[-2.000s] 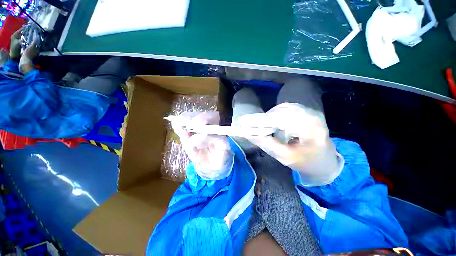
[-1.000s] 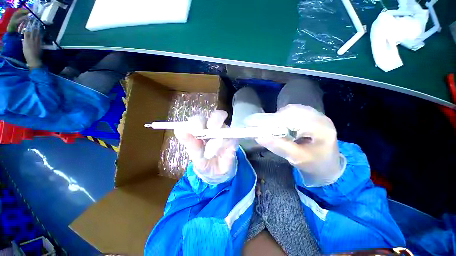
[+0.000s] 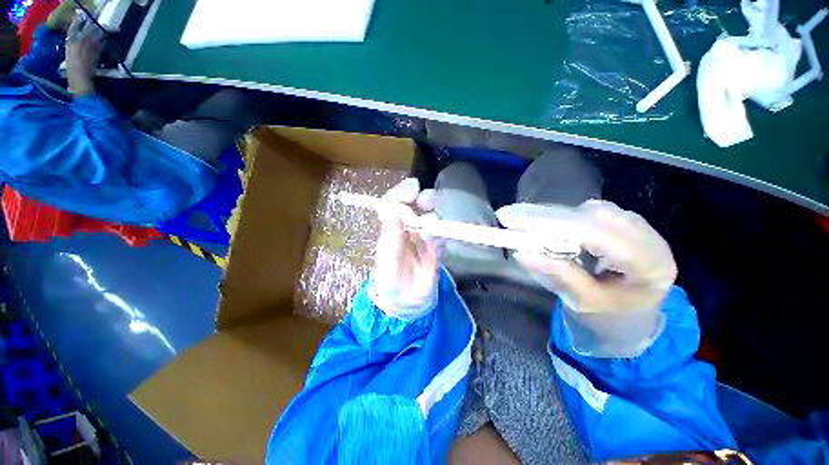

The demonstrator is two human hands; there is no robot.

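A slim white jointed arm [image 3: 482, 234] is held roughly level above my lap, its left end pointing over the carton. My left hand [image 3: 405, 250], in a thin translucent glove, grips it near its middle joint. My right hand [image 3: 595, 259], also gloved, holds its right end between thumb and fingers. A small dark and silvery detail shows at that end; the glare is too strong to tell what it is.
An open cardboard carton [image 3: 273, 232] with shiny clear packs [image 3: 341, 250] stands left of my knees. The green bench [image 3: 454, 68] bears a white foam sheet [image 3: 277, 20], clear film [image 3: 604, 73], another white arm [image 3: 668, 54] and a crumpled white cloth [image 3: 727, 95]. A person in blue [image 3: 91, 154] sits at left.
The held arm and both hands have shifted right in view, and the arm now slopes down to the right. My left fingers have moved along it. The view has turned slightly.
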